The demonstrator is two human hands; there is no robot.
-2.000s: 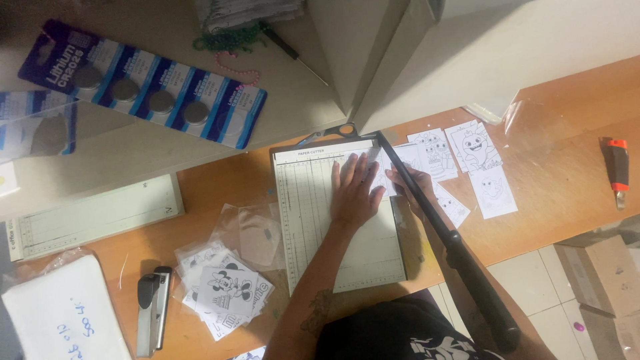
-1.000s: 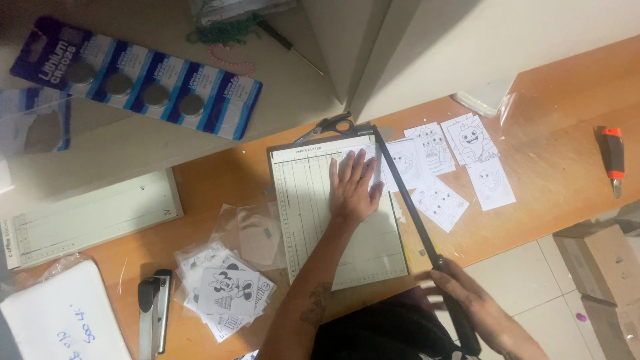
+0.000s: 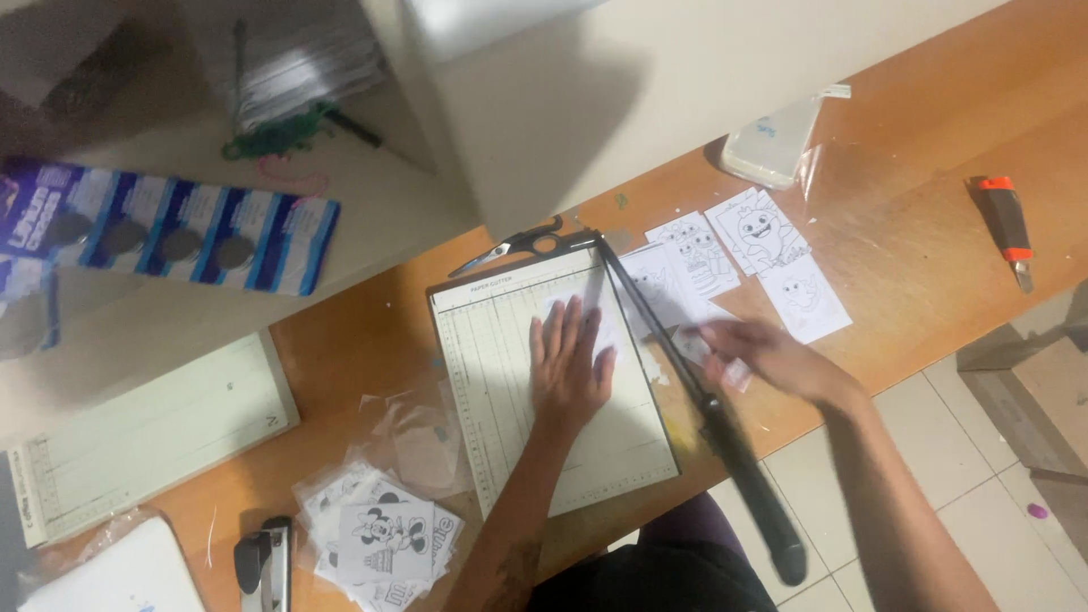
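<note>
My left hand (image 3: 568, 365) lies flat with fingers spread on a small white paper sheet on the bed of a paper cutter (image 3: 484, 365). The cutter's black-handled blade arm (image 3: 756, 493) runs along the right side of the bed, its handle reaching past the table edge. Just right of the arm, my right hand (image 3: 748, 353) is blurred, its fingers at a small piece of white paper (image 3: 727, 372); whether it grips the piece I cannot tell. Printed line-drawing cards (image 3: 756, 229) lie beyond the hand, partly overlapping. Scissors (image 3: 518, 245) rest at the cutter's top edge.
A pile of printed cards in clear bags (image 3: 387, 544) and a stapler (image 3: 265, 565) lie to the left. A second cutter board (image 3: 161, 433) is at far left. A utility knife (image 3: 1007, 229) lies at right. Button-cell battery packaging (image 3: 178, 229) sits on the shelf above.
My right hand has left the blade arm's handle and moved up to the paper beside the cutter. My left hand stays flat on the bed.
</note>
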